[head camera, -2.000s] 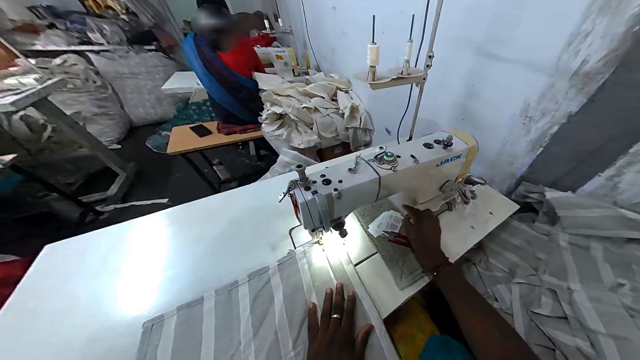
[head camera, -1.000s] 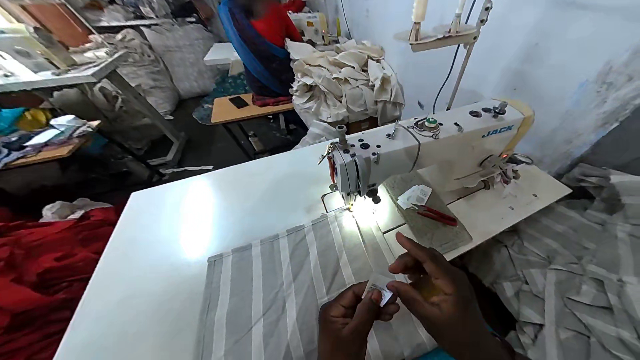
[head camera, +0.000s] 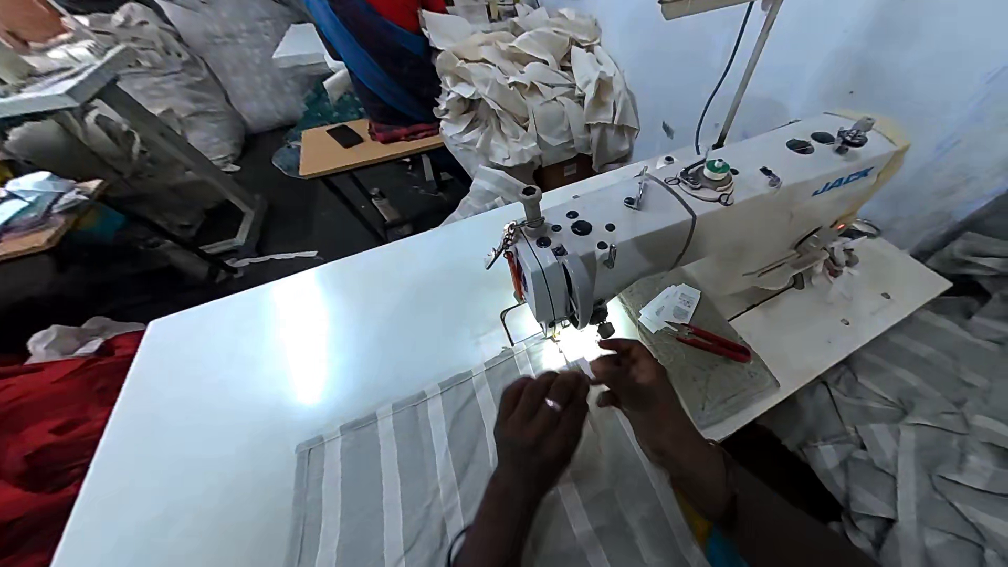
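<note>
Grey-and-white striped fabric (head camera: 409, 465) lies on the white table, its upper edge reaching the lit needle area of the Jack sewing machine (head camera: 630, 228). My left hand (head camera: 543, 425), with a ring, is over the fabric just below the needle, its fingers bent. My right hand (head camera: 642, 390) is beside it, thumb and fingertips at a small white label (head camera: 581, 367) between the two hands. Which hand grips the label is hard to tell. More white labels (head camera: 671, 307) and red-handled thread snips (head camera: 713, 343) rest on the grey pad right of the needle.
Striped fabric (head camera: 929, 433) is heaped at the right, red cloth (head camera: 63, 441) at the left. Behind the table are a wooden bench (head camera: 319, 157) with a phone (head camera: 345, 136), a pile of cream cloth (head camera: 535, 87) and a person in blue and red (head camera: 386, 63).
Both hands have moved up toward the needle with the small label, which they held lower down a second ago. Two seconds ago my right hand was at the labels on the pad.
</note>
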